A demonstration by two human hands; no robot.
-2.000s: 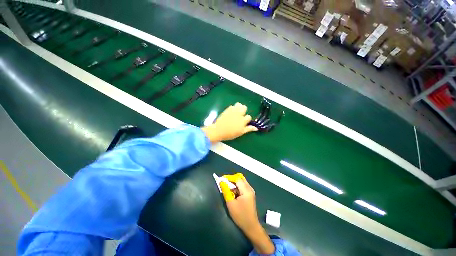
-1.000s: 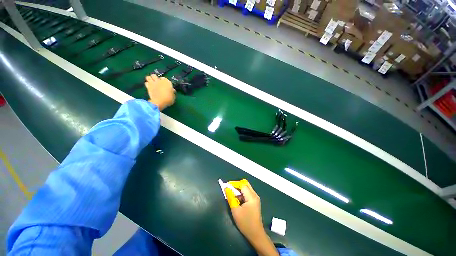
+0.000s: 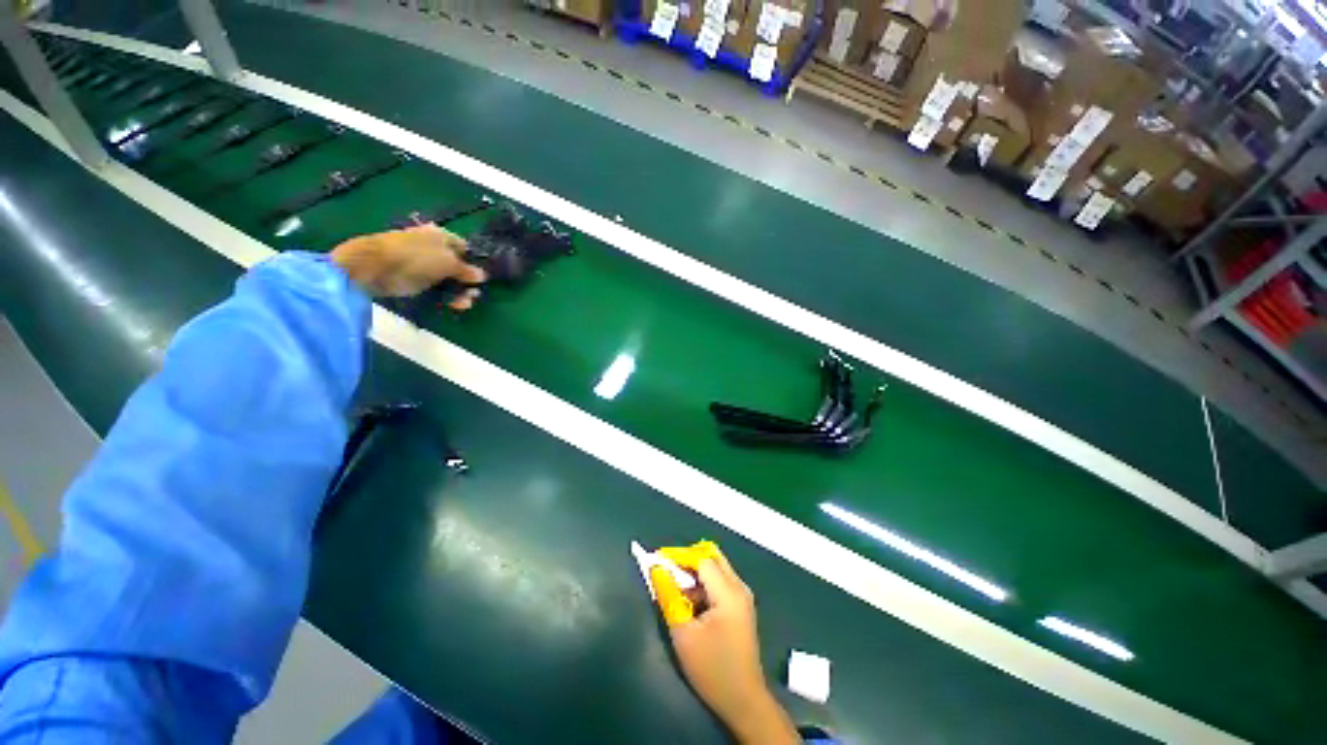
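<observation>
My left hand [image 3: 415,265] reaches over the belt and is closed around dark watches [image 3: 509,251] that fan out past its fingers; the exact grip is partly hidden. My right hand [image 3: 713,626], with yellow finger cots, pinches a small white cloth [image 3: 651,562] above the bench. A nested watch bundle [image 3: 815,422] with black bands and pale glints lies on the belt, touched by neither hand. A square white pad [image 3: 809,675] lies right of my right hand.
More watches [image 3: 342,185] lie spaced along the green conveyor belt [image 3: 655,335] at the upper left. A black strap [image 3: 381,422] lies on the bench beside my left sleeve. Cartons [image 3: 1077,146] stand beyond the belt; a metal post [image 3: 208,37] rises upper left.
My left hand has let go of the bundle on the belt and moved left to the other watches. That bundle has shifted slightly right and down. My right hand stays nearly in place.
</observation>
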